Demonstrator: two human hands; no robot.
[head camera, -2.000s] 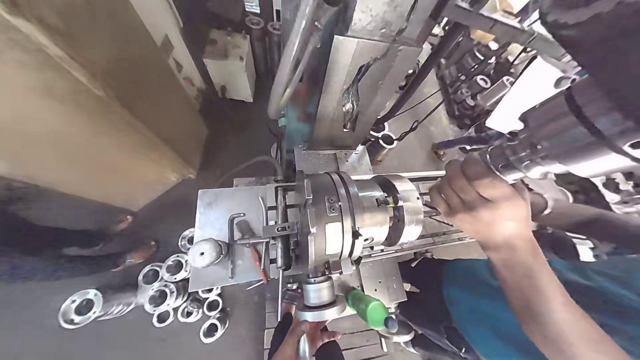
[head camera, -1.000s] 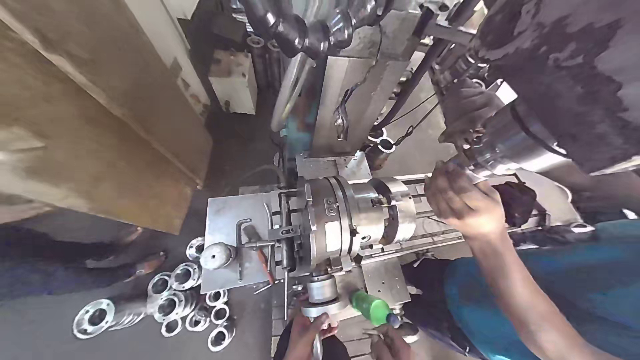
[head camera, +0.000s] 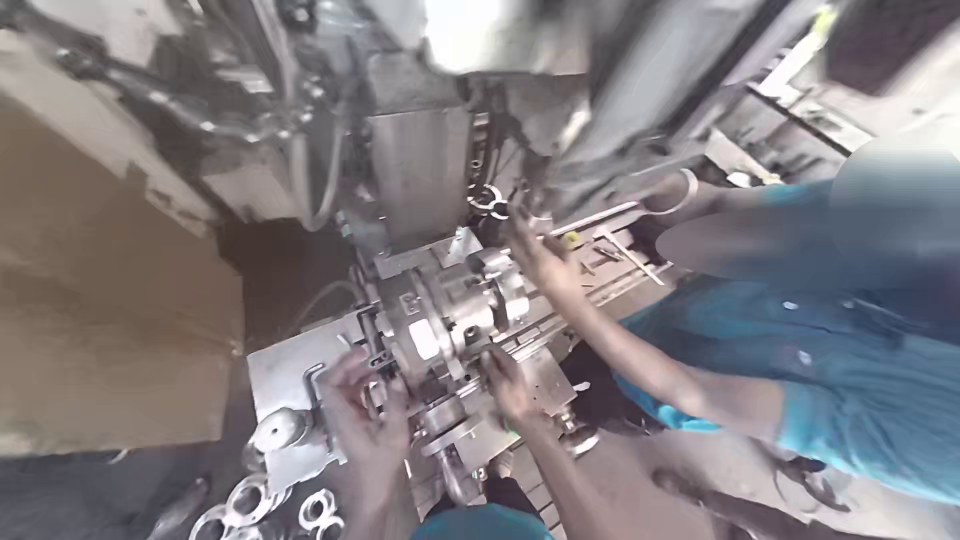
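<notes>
A steel lathe chuck or fixture (head camera: 465, 307) lies across the middle of the machine, with a jawed ring on its right side. My left hand (head camera: 367, 412) is raised at the chuck's left side with its fingers spread, over a metal plate (head camera: 281, 364) that holds a bent hex key (head camera: 313, 386) and a round metal knob (head camera: 279, 429). My right hand (head camera: 510, 382) is at the chuck's lower front edge, fingers curled; blur hides whether it holds anything. Below the chuck, between my hands, is a handwheel (head camera: 448, 427) with a handle.
A co-worker in a teal shirt (head camera: 750, 360) stands at the right, one hand (head camera: 544, 262) just right of the chuck. Metal rings (head camera: 247, 499) lie at the lower left. A brown panel (head camera: 112, 300) stands at the left. Small tools (head camera: 604, 255) lie on the machine bed.
My hands have moved up from near the handwheel to the chuck. The co-worker's hand is held more upright beside the chuck. The view has shifted strongly.
</notes>
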